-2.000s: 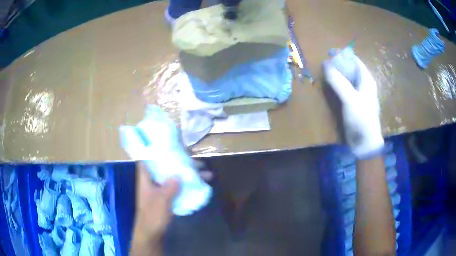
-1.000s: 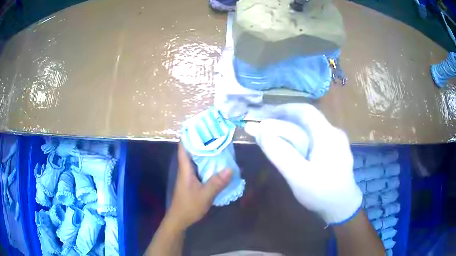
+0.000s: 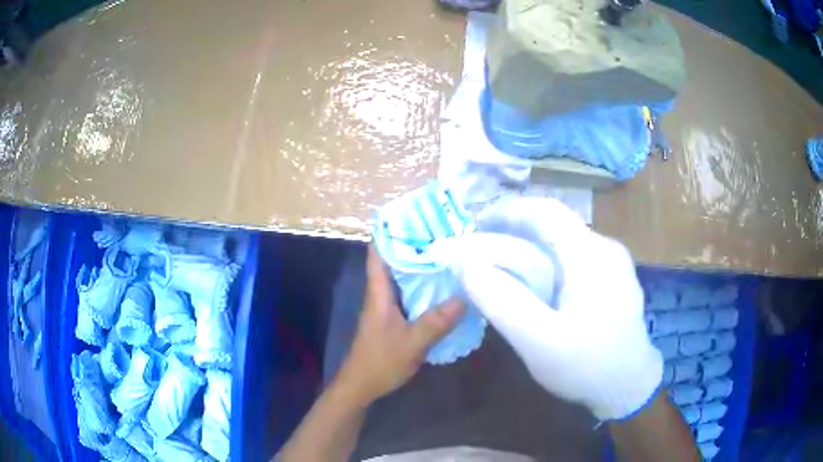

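Observation:
My bare left hand (image 3: 397,338) holds a light-blue hollow body part (image 3: 429,280), its open end with inner ribs tilted up toward the bench. My right hand (image 3: 559,293), in a white knit glove with a blue cuff, has its fingertips at the open end's right rim. Whatever the gloved fingers pinch is hidden by the hand. Behind, the cream press fixture (image 3: 587,59) stands closed on another light-blue part (image 3: 568,135).
A white cloth (image 3: 465,149) lies left of and under the fixture. Metal tools (image 3: 661,144) lie right of it. A blue tote (image 3: 244,361) at lower left holds jumbled parts; another at lower right holds rows of parts (image 3: 690,343). Another blue part (image 3: 815,155) is at the right edge.
Since two seconds ago, my gloved hand has come from the right side of the bench to the held part's open end. The part was raised upright. The view has shifted left.

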